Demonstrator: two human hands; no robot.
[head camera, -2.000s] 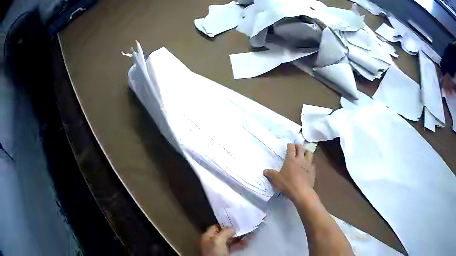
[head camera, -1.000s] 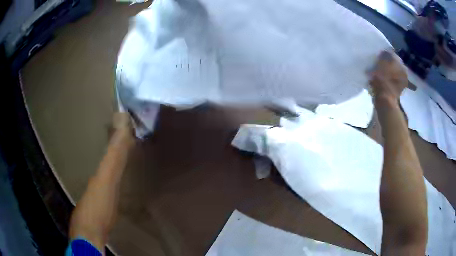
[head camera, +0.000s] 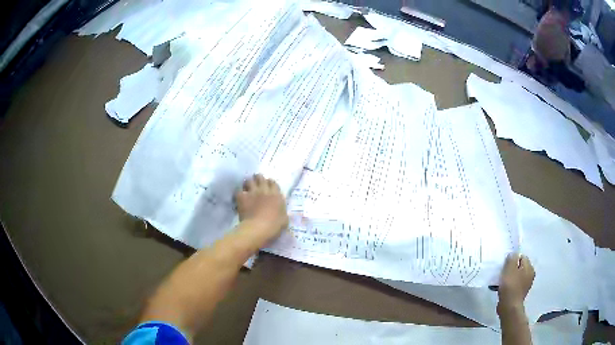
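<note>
A large white striped sheet with many close parallel lines lies unfolded across the brown surface, with a raised crease near its middle. My left hand lies on the sheet's left part near its lower edge, fingers spread and pointing away from me, holding nothing. My right hand grips the sheet's lower right corner between thumb and fingers. The sheet's far left part overlaps other white pieces.
A plain white piece lies along the near edge. Another white piece lies partly under the sheet's right side. A curved white piece lies at the far right. A person is at the far side.
The sheet, folded at first and then lifted up in both hands, is now spread open on the table. My left hand has moved right onto it. My right hand has come down nearer.
</note>
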